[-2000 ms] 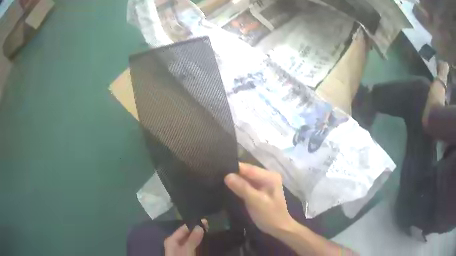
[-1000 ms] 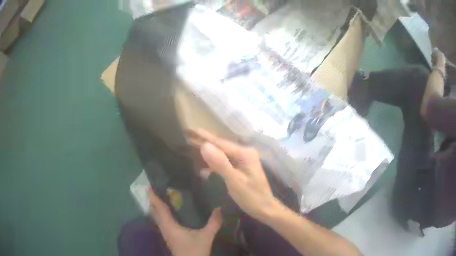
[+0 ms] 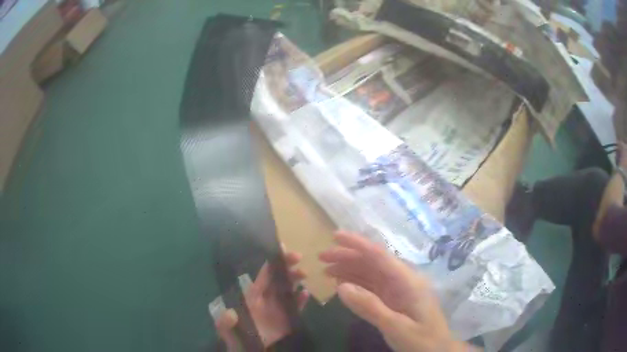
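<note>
A long black perforated panel [image 3: 230,158] stands raised to the left of the newspaper, with a pale sheen across its middle. My left hand [image 3: 265,306] holds it near its lower end, its fingers partly hidden behind the panel. My right hand [image 3: 385,292] is off the panel to its right, fingers apart and empty, slightly blurred. Crumpled newspaper [image 3: 385,185] lies across an open carton [image 3: 502,175]. A tan carton flap [image 3: 295,223] shows between the panel and the newspaper.
Another dark panel [image 3: 467,48] lies on newspaper at the carton's far side. More newspaper [image 3: 447,127] is inside the carton. A seated person's leg [image 3: 574,199] and arm are at the right edge. Brown boxes [image 3: 86,31] stand on the green floor [image 3: 124,172] at the upper left.
The panel has turned, and its face now shows a bright sheen. My right hand has moved off it to the right. The view has shifted, showing more of the carton's far side.
</note>
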